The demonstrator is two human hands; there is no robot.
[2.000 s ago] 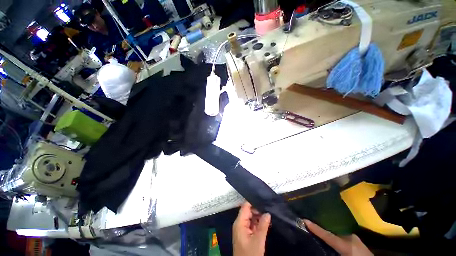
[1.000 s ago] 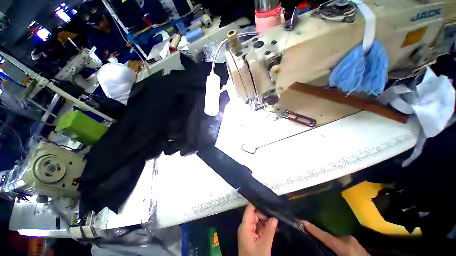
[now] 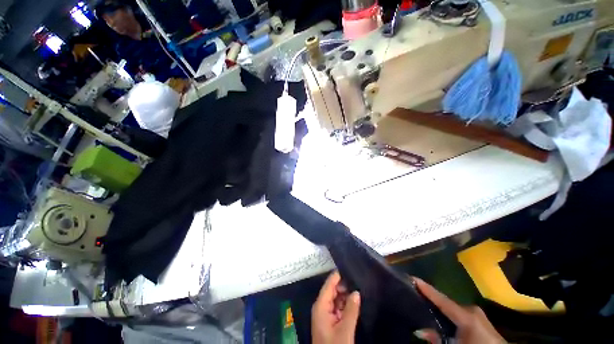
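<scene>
A black fabric strip (image 3: 306, 218) runs from the black fabric heap (image 3: 202, 151) across the white table (image 3: 235, 252) and over its front edge. My left hand (image 3: 335, 312) is at the strip's left side below the table edge, thumb and fingers pinched together at the cloth. My right hand (image 3: 464, 322) is at the lower right, cut off by the frame's bottom, its fingers on the black cloth. Dark shears cannot be made out clearly against the black fabric there.
The JACK sewing machine (image 3: 431, 80) stands upper right, with a lit white lamp (image 3: 285, 123) and blue tassel (image 3: 483, 91). A reddish-brown tool (image 3: 402, 156) and brown bar (image 3: 471, 134) lie by it. White scraps (image 3: 579, 138) are right, yellow piece (image 3: 495, 279) below. A person (image 3: 128, 30) sits upper left.
The strip between my hands is spread wider and hangs lower. My right hand has turned and shows more fingers. My left hand has shifted slightly left. The person at upper left shows more.
</scene>
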